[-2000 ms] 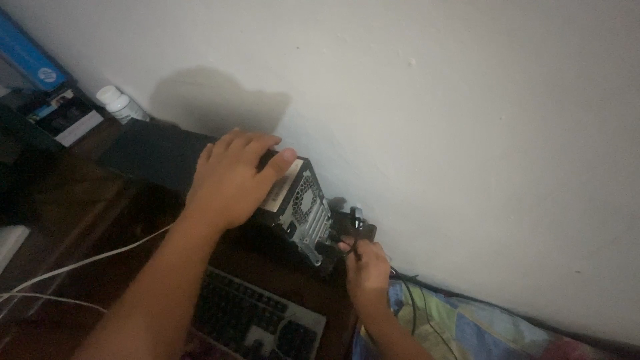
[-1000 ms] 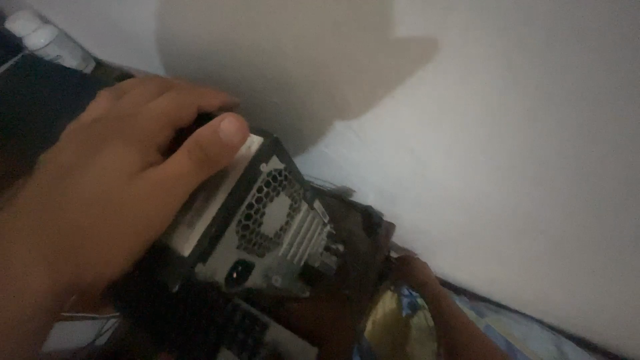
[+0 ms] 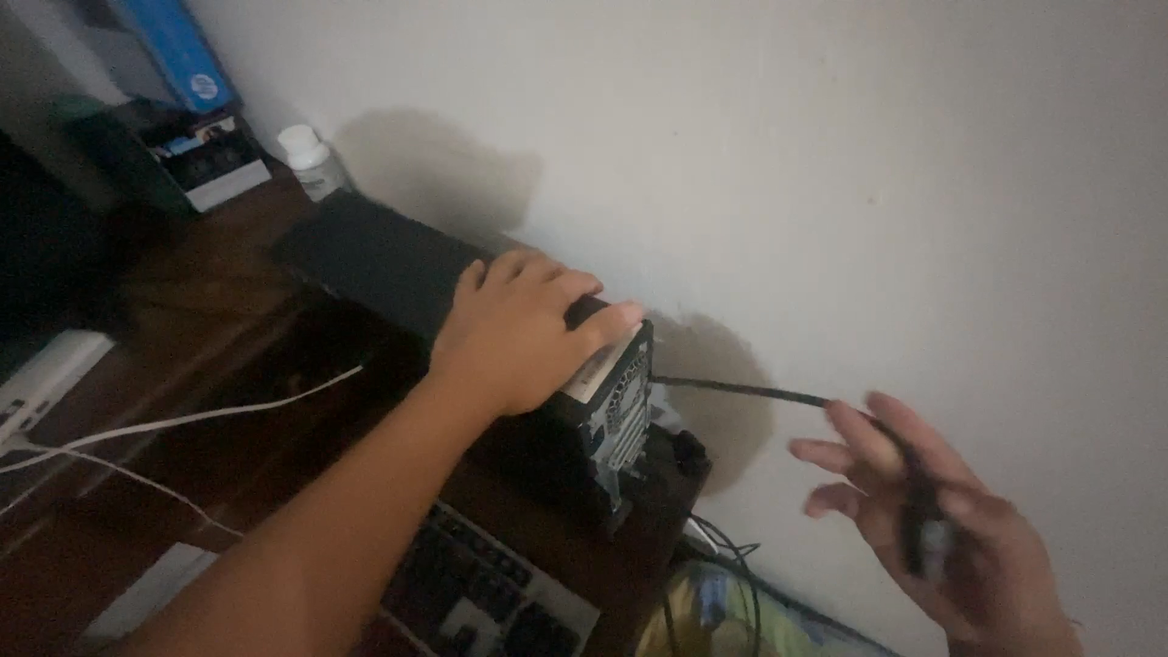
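A black desktop computer case (image 3: 392,260) lies along the wall, its metal rear panel (image 3: 625,401) with vents and ports facing right. My left hand (image 3: 525,338) rests on top of the case near the rear edge, fingers spread, beside a pale label. To the right, in front of the wall, my right hand (image 3: 931,511) holds a black cable (image 3: 748,390) with a blurred connector at its end against the palm. The cable runs left behind the case's rear corner. Where its other end goes is hidden.
A keyboard (image 3: 493,584) lies on the dark wooden desk (image 3: 228,246) below the case. White cables (image 3: 210,415) and a white power strip (image 3: 55,379) are at left. A white bottle (image 3: 310,160) stands behind the case. Thin black cables (image 3: 753,584) hang past the desk edge over patterned fabric (image 3: 712,611).
My right hand has moved from low beside the rear panel out to the right, and the black cable now shows stretched from it. My left hand stays on the case.
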